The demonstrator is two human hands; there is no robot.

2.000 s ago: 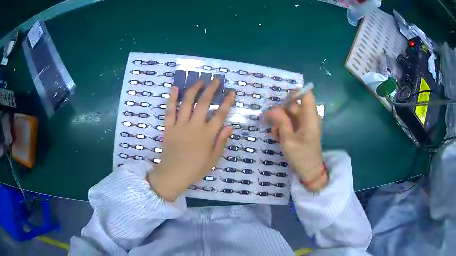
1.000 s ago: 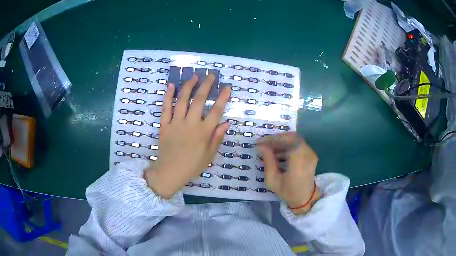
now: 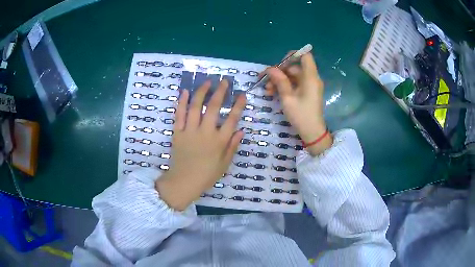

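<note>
A white tray (image 3: pixel 127 122) holds many small dark components (image 3: pixel 255 154) in rows. Dark adhesive strips (image 3: pixel 200 83) lie side by side on its upper middle. My left hand (image 3: pixel 205 141) lies flat with fingers spread, fingertips pressing on the strips; its index fingertip is at their lower right. My right hand (image 3: pixel 299 96) holds the metal tweezers (image 3: pixel 280 66) at the tray's upper right. Their tips point down-left, close to my left index fingertip and the strips' right edge. Whether the tips hold a piece is too small to tell.
A long dark sheet with clear edges (image 3: pixel 49 73) lies at left, above an orange-framed block (image 3: pixel 25 147). At right are a second white board (image 3: pixel 388 44) and a black device with a yellow label (image 3: pixel 441 101) and cables. A blue object (image 3: pixel 23 224) stands below left.
My right hand has moved up from the tray's lower right to its upper right, bringing the tweezers near the strips. My left hand stays on the strips. The view has shifted slightly.
</note>
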